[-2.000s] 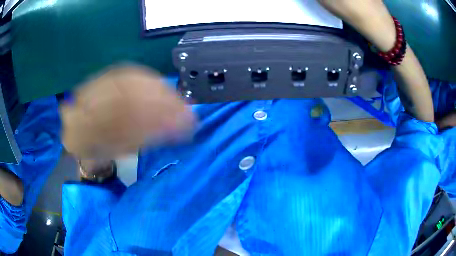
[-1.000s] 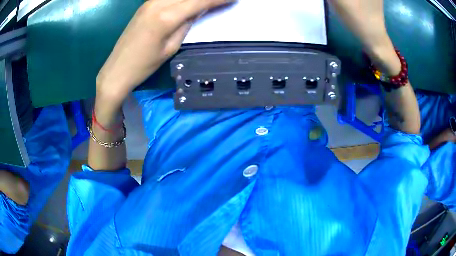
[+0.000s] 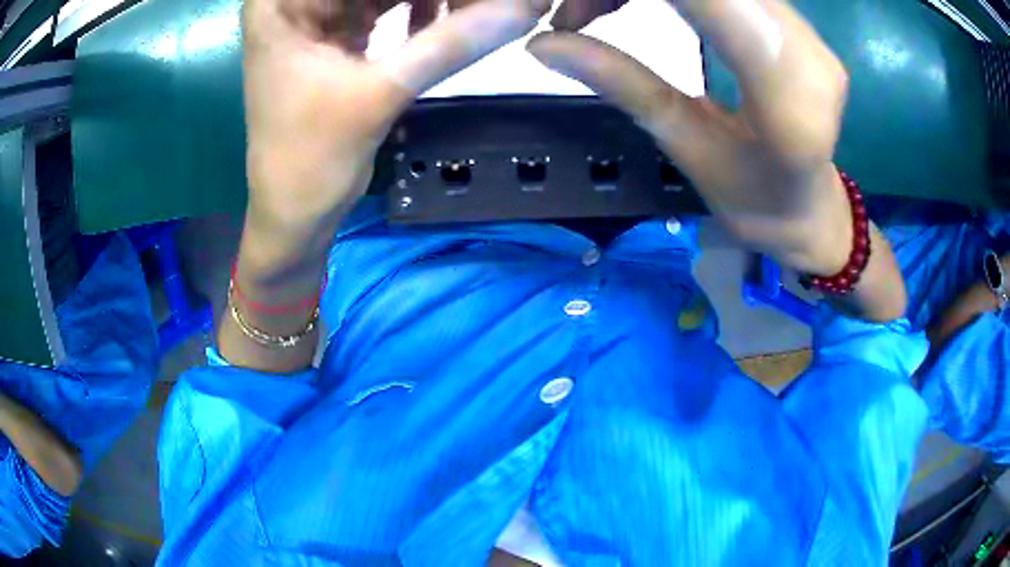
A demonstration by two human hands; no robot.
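The black end panel (image 3: 493,197) faces me with square port openings (image 3: 532,171) in a row and a round hole (image 3: 418,167) at its left end. A white sheet (image 3: 653,55) lies behind it on the housing. My left hand (image 3: 316,122) is raised over the panel's left side, its fingers partly cut off by the top edge. My right hand (image 3: 764,138) is raised before the panel's right end and hides it. The fingertips of both hands come close together above the sheet, blurred; whether they hold a small part cannot be told.
The green bench top (image 3: 161,122) extends on both sides of the housing. A metal rail (image 3: 42,266) runs at the left. Other people's blue-sleeved arms show at the lower left (image 3: 39,449) and at the right edge (image 3: 964,316). Blue supports (image 3: 781,290) show below the bench.
My left hand has moved from the left blur up over the sheet, then closer to the camera. My right hand has come down and inward, now covering the panel's right end. The panel has shifted slightly left.
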